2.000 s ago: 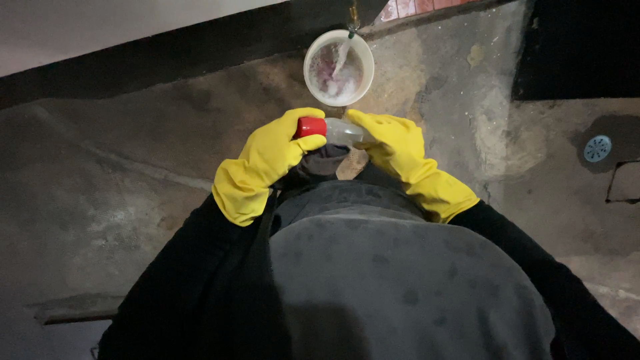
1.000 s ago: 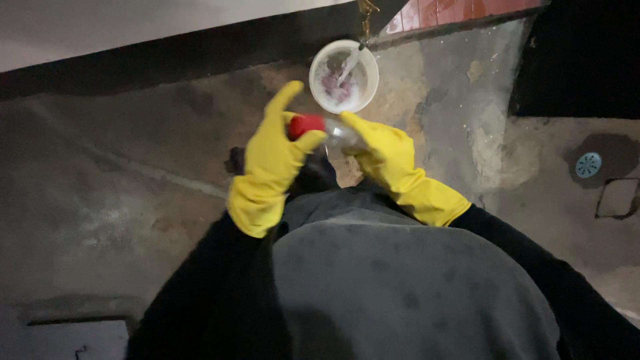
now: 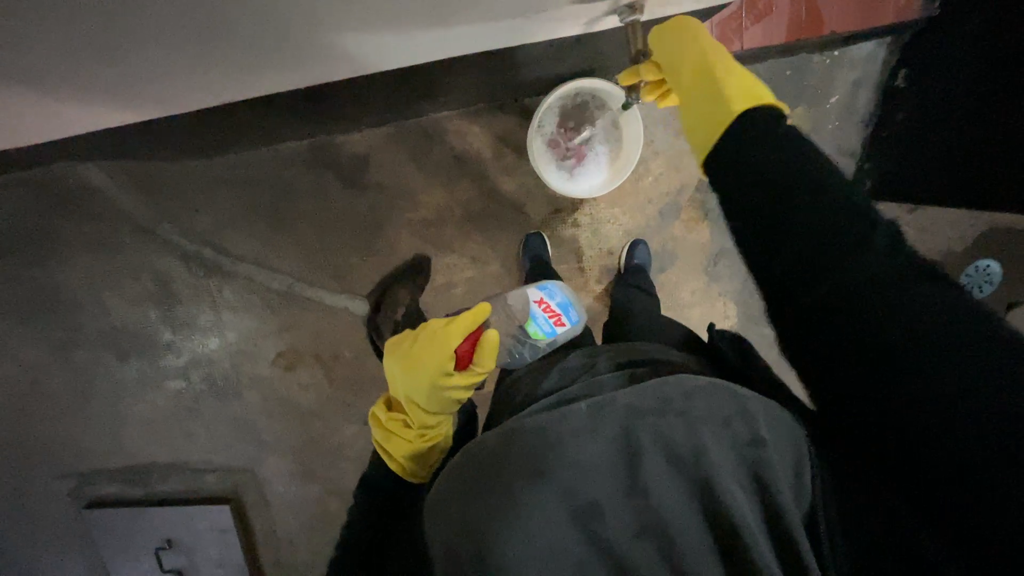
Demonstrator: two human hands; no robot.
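Note:
My left hand (image 3: 436,360), in a yellow rubber glove, grips the red cap (image 3: 468,349) end of a clear Ajax plastic bottle (image 3: 528,320), which lies tilted in front of my waist. My right hand (image 3: 688,76), gloved alike, reaches up to a wall tap (image 3: 634,48), its fingers around the tap's body. Below the tap's spout stands a white bucket (image 3: 622,172) with foamy water and something pinkish in it. Whether water still runs from the tap cannot be made out.
My feet in dark shoes (image 3: 636,256) stand on the concrete floor (image 3: 304,264) just short of the bucket. A low wall with a dark base (image 3: 360,88) runs behind it. A round floor drain (image 3: 982,278) is at the right, a hatch cover with a handle (image 3: 172,536) at the lower left.
My right hand has let go of the bottle and moved up and right to the tap. My left hand keeps the bottle, now lower. The stream that earlier ran into the bucket is less plain.

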